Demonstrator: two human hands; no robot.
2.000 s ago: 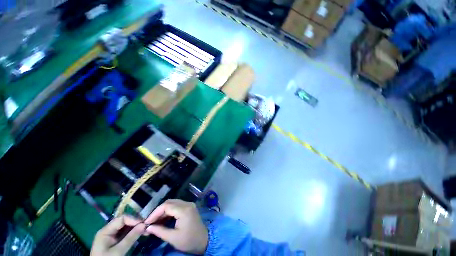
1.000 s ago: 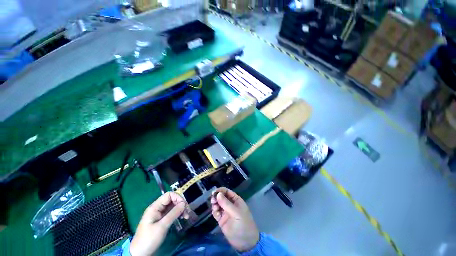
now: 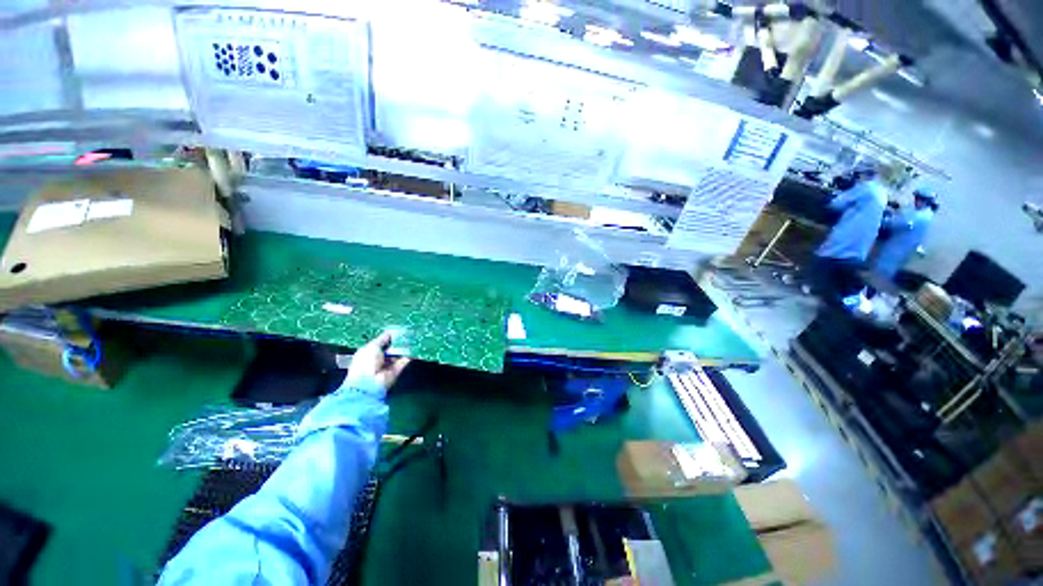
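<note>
The green printed circuit board panel (image 3: pixel 377 315), with rows of round outlines and a white label, lies on the raised shelf with its front edge overhanging. My left hand (image 3: pixel 380 362) is at this front edge, its fingertips pinching the edge. The blue sleeve reaches up from the lower left. My right hand is out of the picture. The black-framed lead cutting machine (image 3: pixel 572 547) is cut off by the bottom edge; its crank is not visible.
A large flat carton (image 3: pixel 126 235) is at the shelf's left. A bagged part (image 3: pixel 575 292) and a black bin (image 3: pixel 669 294) stand on the right. Below are a plastic bag (image 3: pixel 235 441), cutters (image 3: pixel 439 450), a small box (image 3: pixel 675 467) and a tray of white strips (image 3: pixel 718 418). Two people stand far right.
The view has lifted towards the shelf. My left hand has moved from in front of the machine up to the board's edge. My right hand has left the picture.
</note>
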